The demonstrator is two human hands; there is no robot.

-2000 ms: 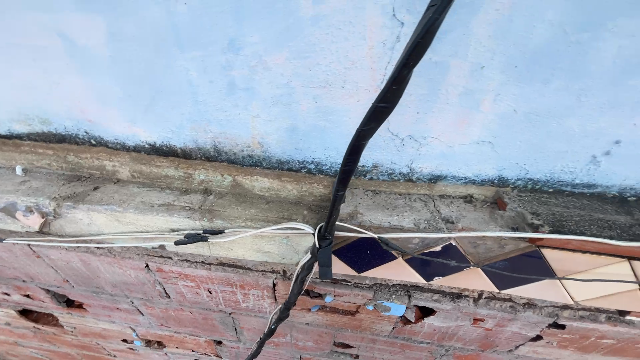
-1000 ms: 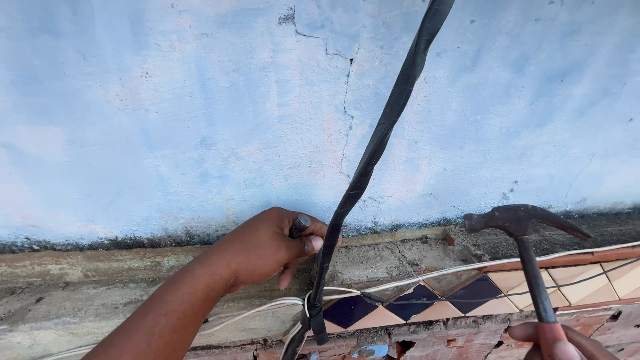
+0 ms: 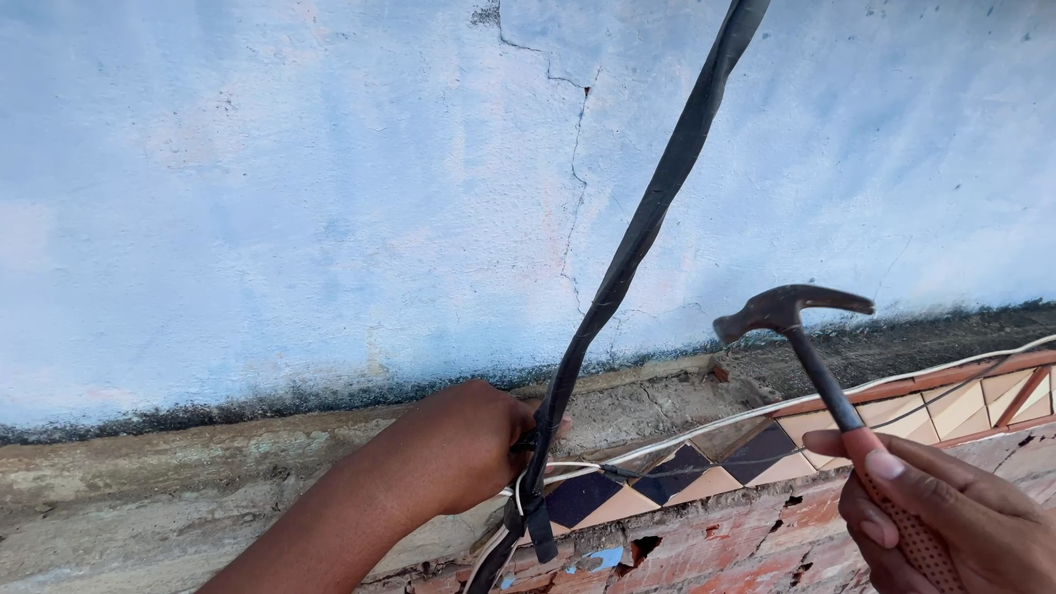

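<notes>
My right hand (image 3: 932, 503) grips the red handle of a claw hammer (image 3: 813, 355), its dark steel head raised in front of the wall at the right. My left hand (image 3: 474, 445) is at the black-taped cable bundle (image 3: 627, 256), near where white wires (image 3: 660, 444) meet it above the ledge. A small dark object shows in part between the left fingers; most of it is hidden, and so are the fingertips, behind the bundle. A loose end of black tape (image 3: 540, 528) hangs from the bundle just below the left hand.
A blue painted wall (image 3: 330, 206) with a thin crack rises behind. Below it runs a rough cement ledge (image 3: 165, 487), then a strip of dark and cream tiles (image 3: 755, 454) and broken red brickwork (image 3: 726, 544). White wire runs along the tiles to the right.
Neither hand showed two seconds ago. One second ago the left hand was beside the bundle with a dark, blunt-ended object showing; now its fingers reach behind the bundle. The right hand still holds the hammer.
</notes>
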